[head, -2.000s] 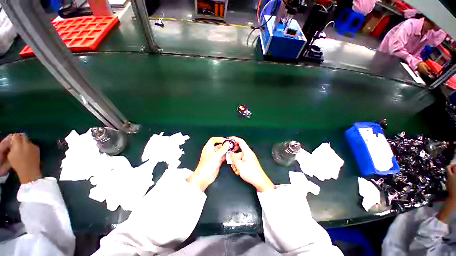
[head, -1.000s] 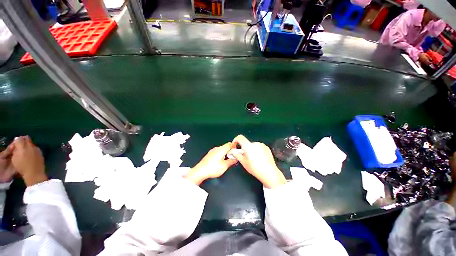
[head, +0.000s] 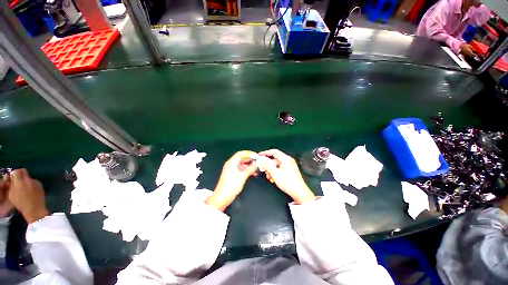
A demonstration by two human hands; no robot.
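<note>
My left hand (head: 235,173) and my right hand (head: 284,175) meet over the green belt in front of me. Between their fingertips they hold a small dark workpiece, mostly hidden by the fingers, with a small white wipe (head: 260,162) against it. The left fingers are curled round the workpiece; the right fingers pinch the wipe. Another small dark, shiny workpiece (head: 287,118) lies alone on the belt beyond my hands. A clear dispenser bottle (head: 315,161) with a metallic top stands just right of my right hand.
Loose white wipes (head: 131,203) and a second bottle (head: 118,165) are at left. More wipes (head: 362,167), a blue bin (head: 402,150) and a heap of workpieces (head: 468,167) are at right. A grey post (head: 83,114) slants at left. Other people's hands (head: 27,195) are at far left.
My hands have shifted and turned around the workpiece, still together. The lone workpiece on the belt appears further right than at first. The view has tilted slightly.
</note>
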